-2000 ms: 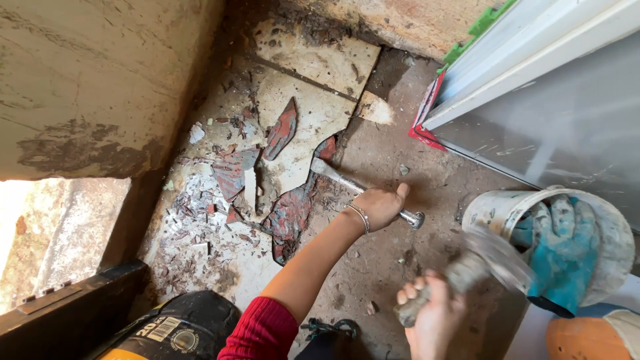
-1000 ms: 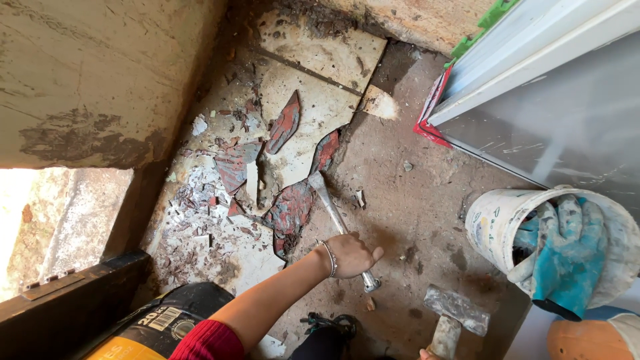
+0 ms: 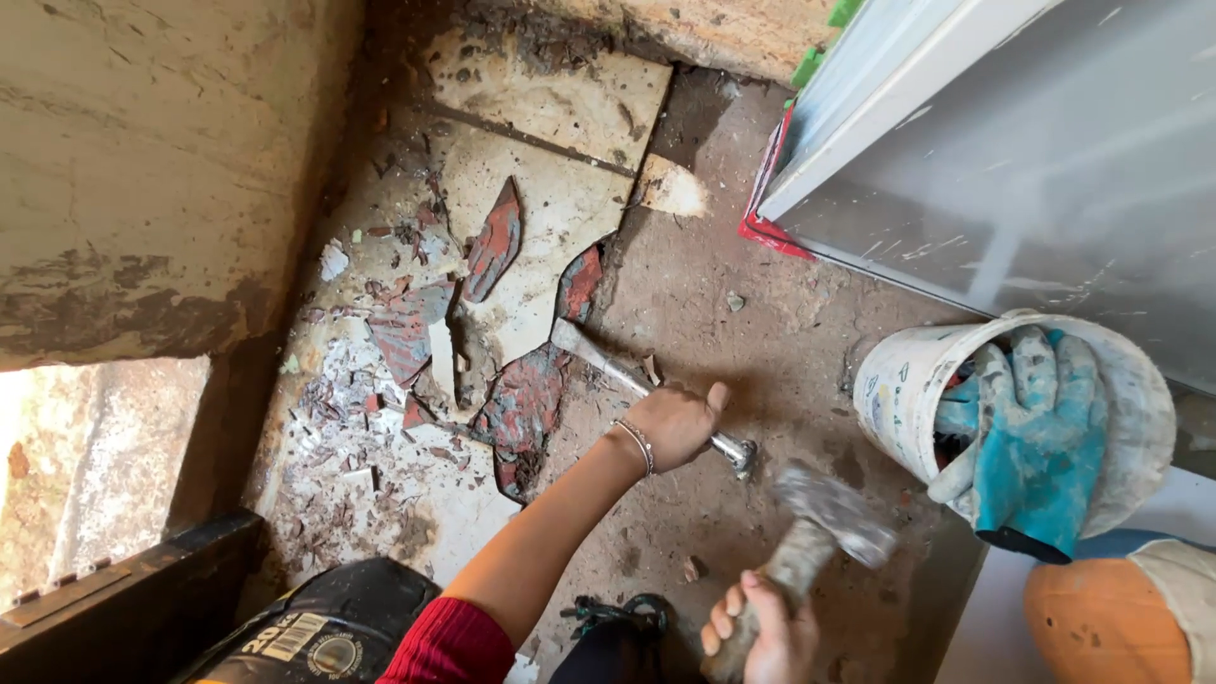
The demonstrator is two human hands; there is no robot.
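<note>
My left hand, with a bracelet at the wrist, grips a steel cold chisel. The chisel lies at a low slant, its flat tip at the broken edge of a cream floor tile and its struck end toward the lower right. My right hand holds a club hammer by its handle; the blurred head is just below and right of the chisel's struck end, apart from it. Tile shards with reddish undersides lie on the tile and around the broken patch.
A white plastic bucket with teal work gloves stands at right, below a grey panel with a white frame. A black bag sits at lower left. A stained wall bounds the left. Rubble covers the left floor.
The hammer has come up from the bottom edge toward the chisel's struck end since one second ago. My left hand keeps the chisel, whose struck end has swung to the right.
</note>
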